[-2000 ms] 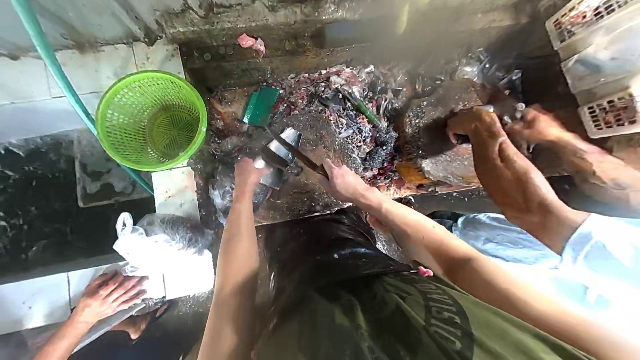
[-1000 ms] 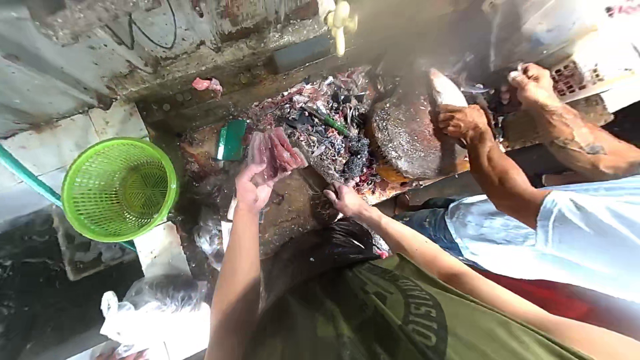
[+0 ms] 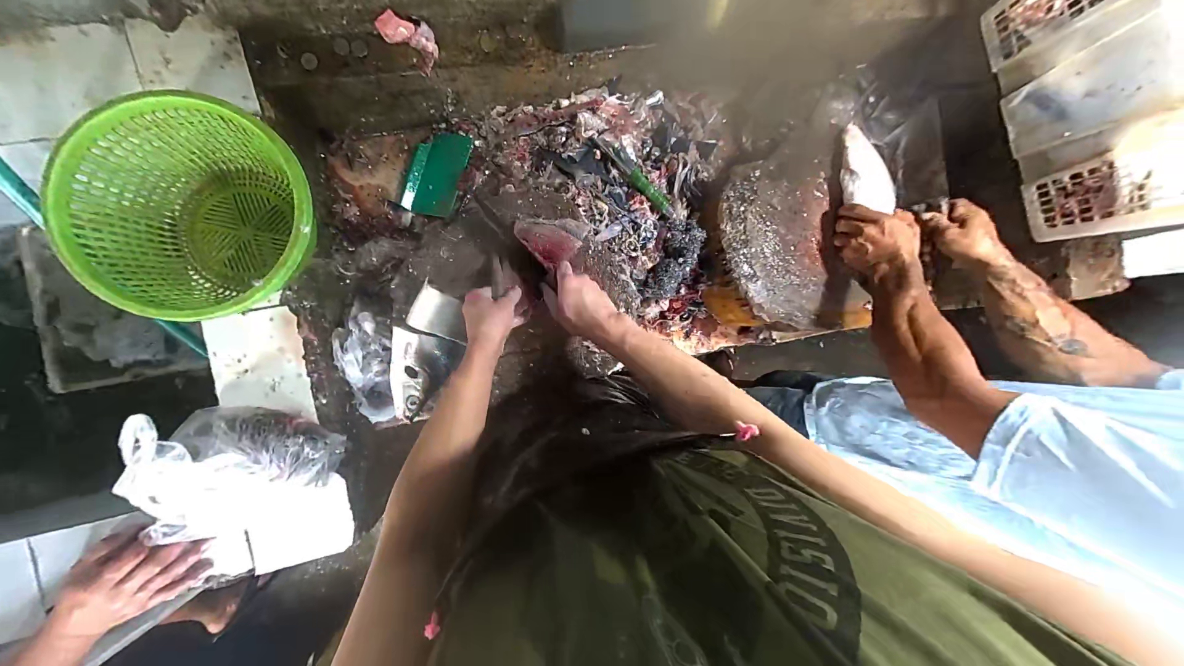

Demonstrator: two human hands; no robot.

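My right hand [image 3: 581,303] is closed around the near end of a dark, blurred knife [image 3: 516,242], whose blade points up and left over the work block. Just beyond it lies a cut fish piece [image 3: 552,242] with pink flesh. My left hand [image 3: 492,313] is left of the knife, fingers bent near a small grey edge; whether it holds anything cannot be told. Beside my left wrist lie a silver fish piece [image 3: 437,314] and a fish head [image 3: 421,372]. A pile of fish scraps [image 3: 601,157] spreads behind the hands, with a green-handled tool [image 3: 638,178] on it.
A green plastic basket [image 3: 176,203] stands left, near a green scraper-like piece [image 3: 437,176]. Plastic bags [image 3: 231,462] lie below it, beside another person's hand [image 3: 134,573]. At right, a co-worker's hands [image 3: 879,242] hold a fish [image 3: 867,171] by a round block [image 3: 775,245]; white crates [image 3: 1096,194] stand beyond.
The pink fish pieces that my left hand held up one second ago are out of it. That hand is now lower, close to my right hand. The view has shifted.
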